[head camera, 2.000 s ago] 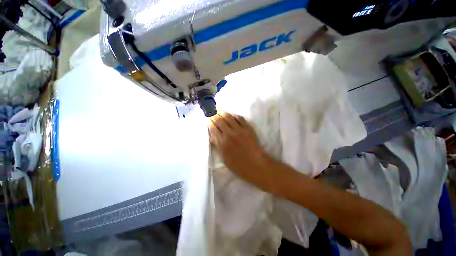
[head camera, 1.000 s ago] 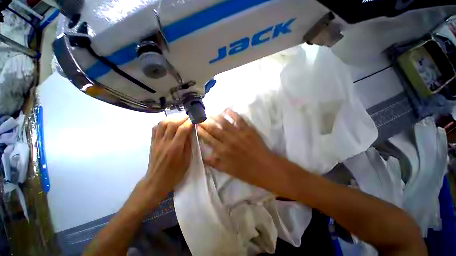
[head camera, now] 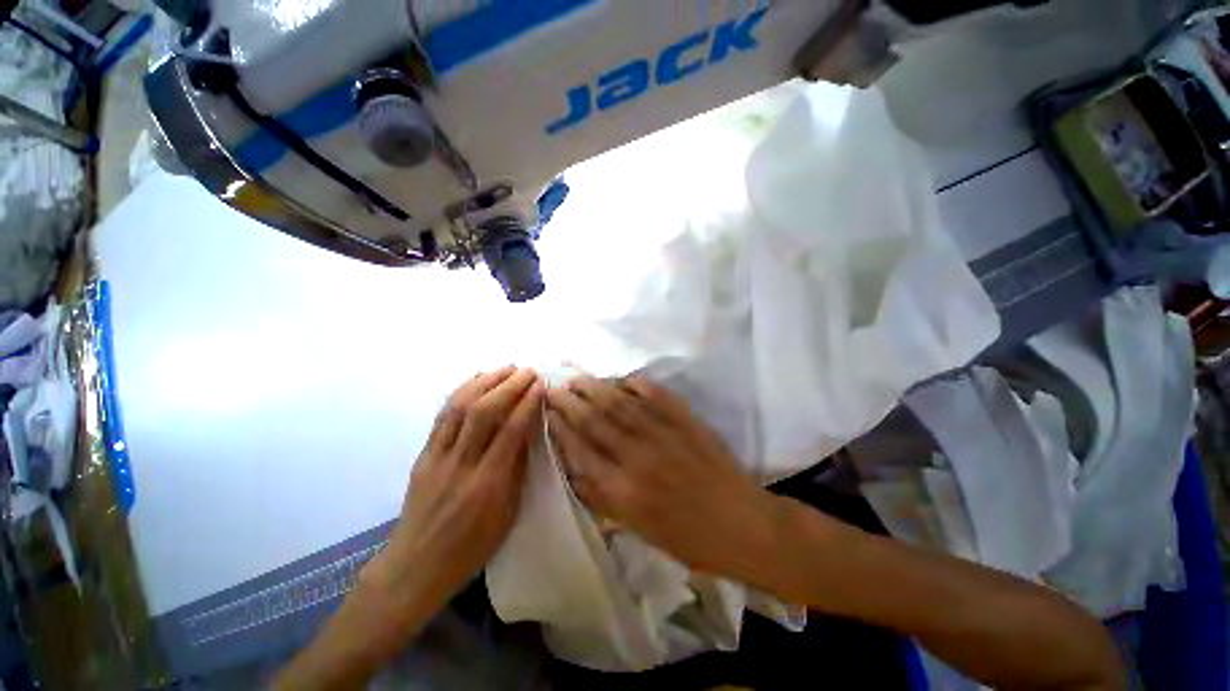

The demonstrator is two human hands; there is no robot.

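My left hand (head camera: 472,466) and my right hand (head camera: 648,466) lie side by side on a white garment body (head camera: 863,324), with fingertips pinching a folded seam edge (head camera: 549,439) between them. The hands are just in front of the dark grey cylinder (head camera: 514,261) under the white sewing machine head (head camera: 648,81). The cloth spreads to the right under the machine arm and hangs bunched over the table's front edge. The needle and presser foot cannot be made out in the bright glare.
A yellow-green open tray (head camera: 1126,155) stands at the table's right end. White strips (head camera: 998,473) lie fanned over a blue basket (head camera: 1201,540) at lower right. A ruler-marked strip (head camera: 270,601) runs along the table's front edge. Loose cloth (head camera: 41,392) lies at far left.
My left hand has come into view since the earliest frame. Since the last one, both hands and the seam edge have moved back from the cylinder, towards my lap.
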